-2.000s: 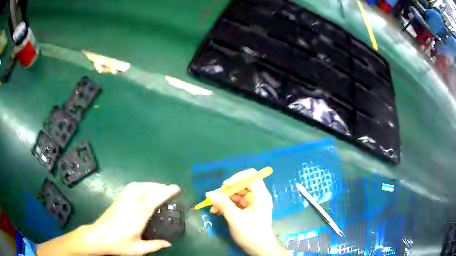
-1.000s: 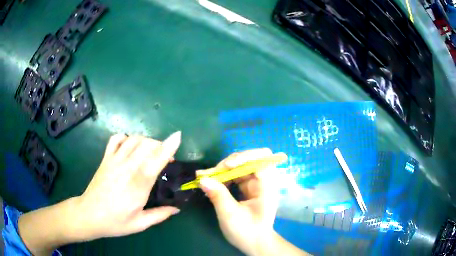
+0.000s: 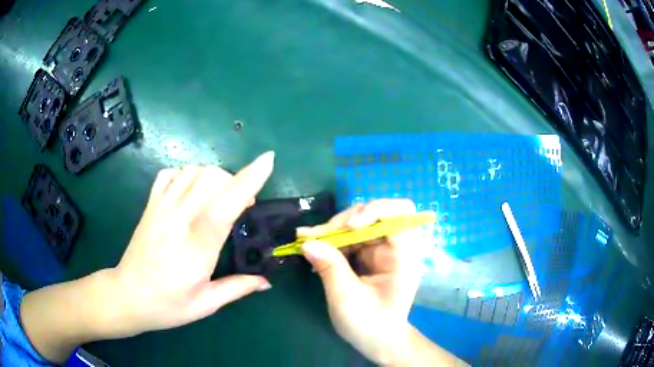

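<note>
A black plastic housing lies on the green bench, low in the middle of the view. My left hand holds it by its left part between thumb and fingers. My right hand grips yellow tweezers like a pen. The tweezer tips are at the housing's face, near a round hole. Whether they hold a small piece cannot be told. A blue grid sheet lies right of the housing, partly behind my right hand.
Several loose housings lie at the left. White tweezers lie on the blue sheets at the right. A strip sheet and a fine-patterned sheet are nearby. A large black tray stands at the upper right.
The view has shifted down and right since the earlier frames. The yellow tweezers have moved from beside the housing onto its face. My left hand stays on the housing, more of which now shows.
</note>
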